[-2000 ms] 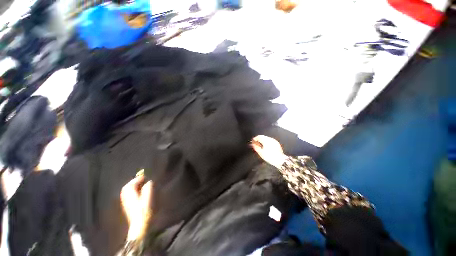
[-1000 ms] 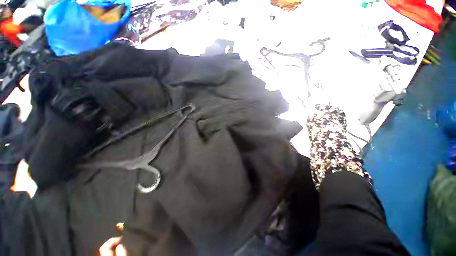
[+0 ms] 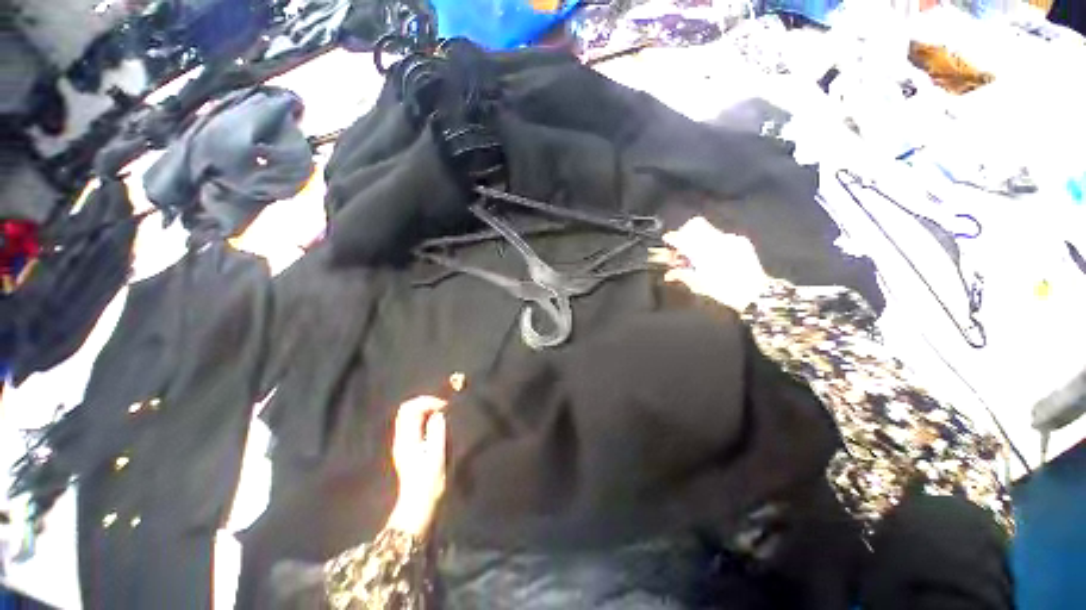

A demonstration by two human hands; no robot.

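Observation:
The black coat [image 3: 643, 393] fills the centre, stacked over other dark cloth with layered edges at the right. Black plastic hangers [image 3: 554, 280] lie overlapped on it, blurred, with a curved hook towards me. My right hand [image 3: 715, 262] has its fingertips closed at the right end of the hanger bars. My left hand [image 3: 417, 450] lies lower left with curled fingers pinching the coat cloth; the fingertips are partly hidden. A small pale gold button [image 3: 457, 381] shows just beyond them.
A double-breasted dark coat with gold buttons [image 3: 179, 417] lies at left, with grey cloth [image 3: 238, 155] beyond. Several hanger hooks [image 3: 411, 66] cluster at the far coat edge. A loose hanger [image 3: 923, 244] lies on the white table [image 3: 822, 221] at right. A blue bag [image 3: 500, 18] is at the back.
The view has swung left. My right hand has come into view at the hanger, which now sits farther away with another bar showing. My left hand shows more fully.

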